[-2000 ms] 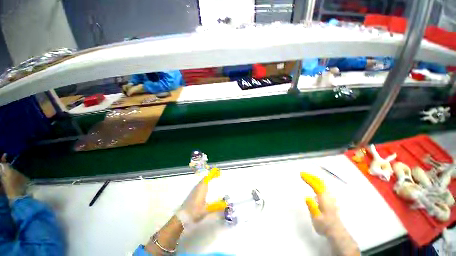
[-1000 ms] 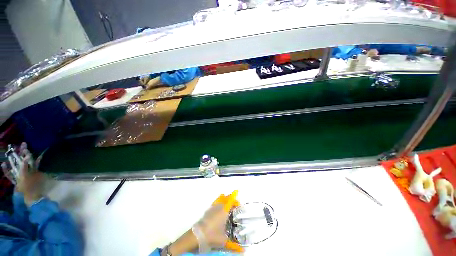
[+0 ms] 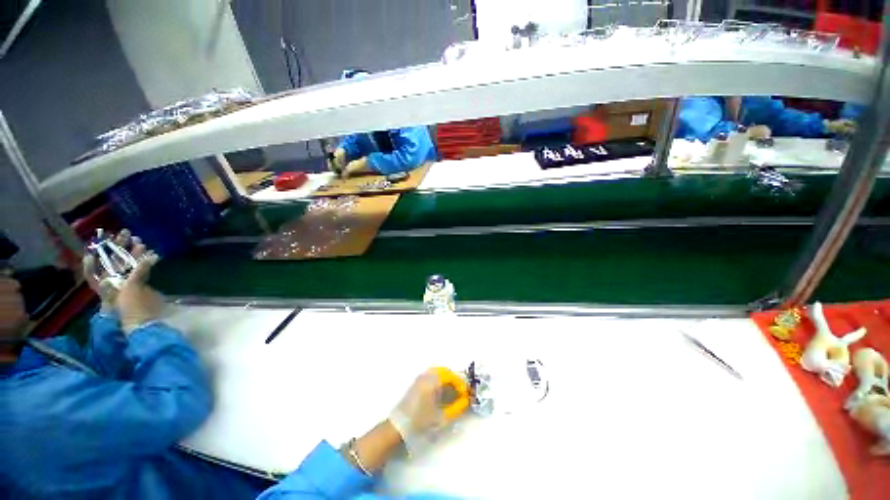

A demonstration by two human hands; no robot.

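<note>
My left hand [image 3: 429,405], with yellow-orange finger cots, is at the left edge of a clear round housing [image 3: 507,387] lying on the white table. Its thumb and finger curl together beside the housing's dark and silvery part; whether they grip it is too blurred to tell. A small grey-white piece [image 3: 534,372] shows at the housing's right side. My right hand is out of the picture. Slim silver tweezers [image 3: 712,354] lie to the right. A thin black stick [image 3: 284,325] lies to the left. A small bottle [image 3: 439,293] stands at the table's back edge.
A red mat [image 3: 795,376] at the right holds wrapped cream parts [image 3: 829,346] and orange finger cots [image 3: 785,333]. Another worker in blue sleeves [image 3: 146,391] sits close at left, holding a white part. A green conveyor [image 3: 586,264] runs behind, under a white shelf [image 3: 468,98] on metal posts.
My right hand, over the table two seconds ago, has left the picture. My left hand has stayed at the housing's left side. The view has swung left, showing more of the neighbouring worker.
</note>
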